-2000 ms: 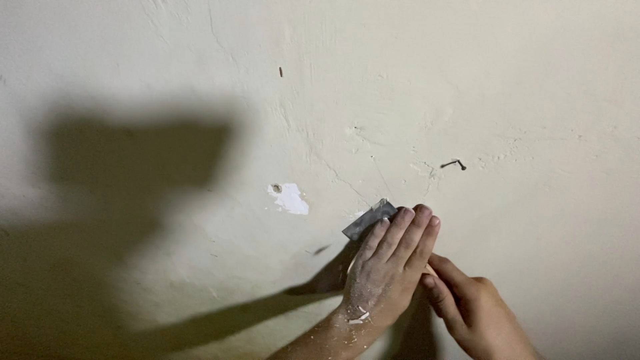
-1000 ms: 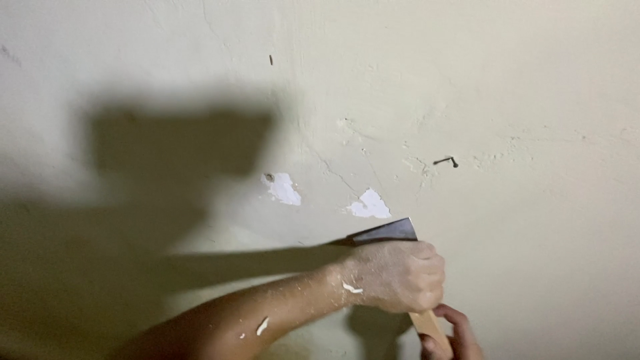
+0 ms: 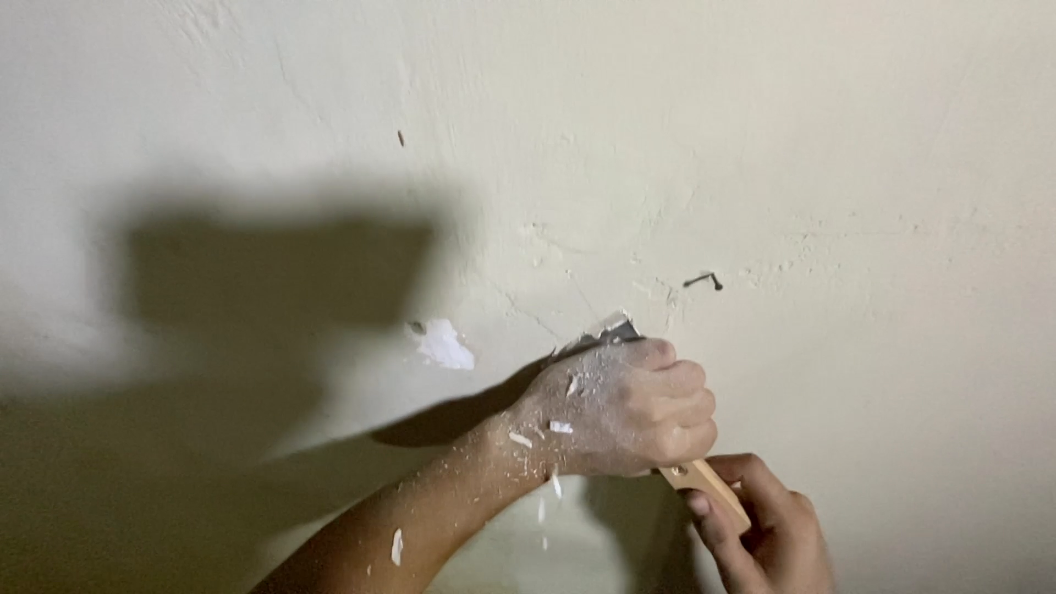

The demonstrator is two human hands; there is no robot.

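My left hand [image 3: 631, 404], dusted with white powder and paint chips, is closed around the upper part of a putty knife [image 3: 714, 491] with a wooden handle. Lower right, my right hand [image 3: 771, 520] grips the end of that handle between thumb and fingers. The metal blade [image 3: 619, 332] points up and lies against the painted wall [image 3: 825, 148]; my left hand hides part of it. Paint flakes [image 3: 561, 426] cling to my left hand and forearm, and a few fall below the wrist. Left of the blade, a bare white patch [image 3: 445, 345] shows in the paint.
A bent nail [image 3: 704, 281] sticks out of the wall to the upper right of the blade. A small brown mark or nail [image 3: 401, 138] is higher up at the left. Fine cracks run across the paint, and dark shadows cover the left side.
My left hand lay flat with fingers extended two seconds ago; now it is closed around the tool. From one second ago, the blade has moved up over the second white patch, and more flakes have appeared.
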